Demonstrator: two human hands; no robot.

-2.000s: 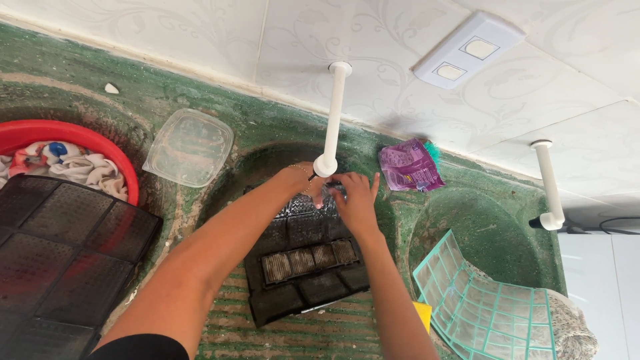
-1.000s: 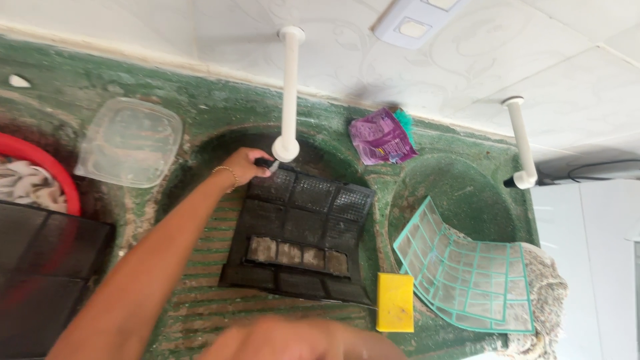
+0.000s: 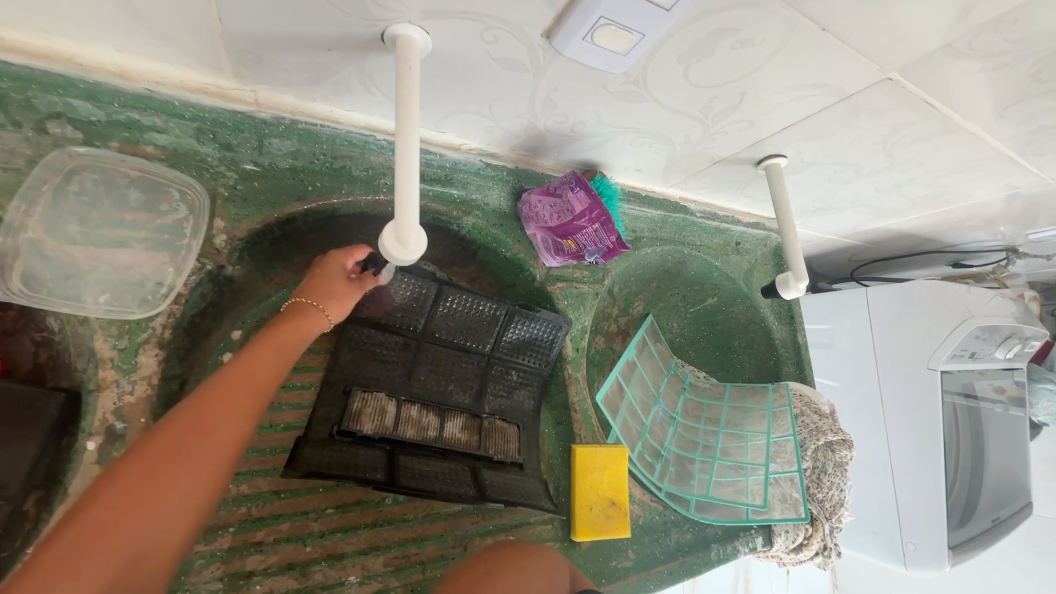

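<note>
My left hand [image 3: 338,280], with a thin bracelet at the wrist, has its fingers on the black handle [image 3: 374,264] of a white wall tap [image 3: 407,148]. Something clear, perhaps water, shows beside the fingertips. Below the tap, a black mesh filter panel [image 3: 450,371] leans in the green basin over its ribbed slope. A small black-framed pleated filter [image 3: 437,425] with greyish-brown pleats lies on the panel. A yellow sponge [image 3: 600,492] is right of the panel's lower corner. A patch of bare skin shows at the bottom edge, but my right hand is not in view.
Teal-framed mesh filters [image 3: 709,437] rest over the right basin beside a rough cloth [image 3: 821,478]. A purple packet [image 3: 569,221] and teal bristles [image 3: 608,200] lie by the wall. Left is a clear plastic container [image 3: 103,231]; right, a second tap [image 3: 784,223] and a washing machine [image 3: 916,421].
Two seconds ago both hands were under the tap; my right hand has since left it and gone out of view. My left hand stays near the tap. The view has shifted right.
</note>
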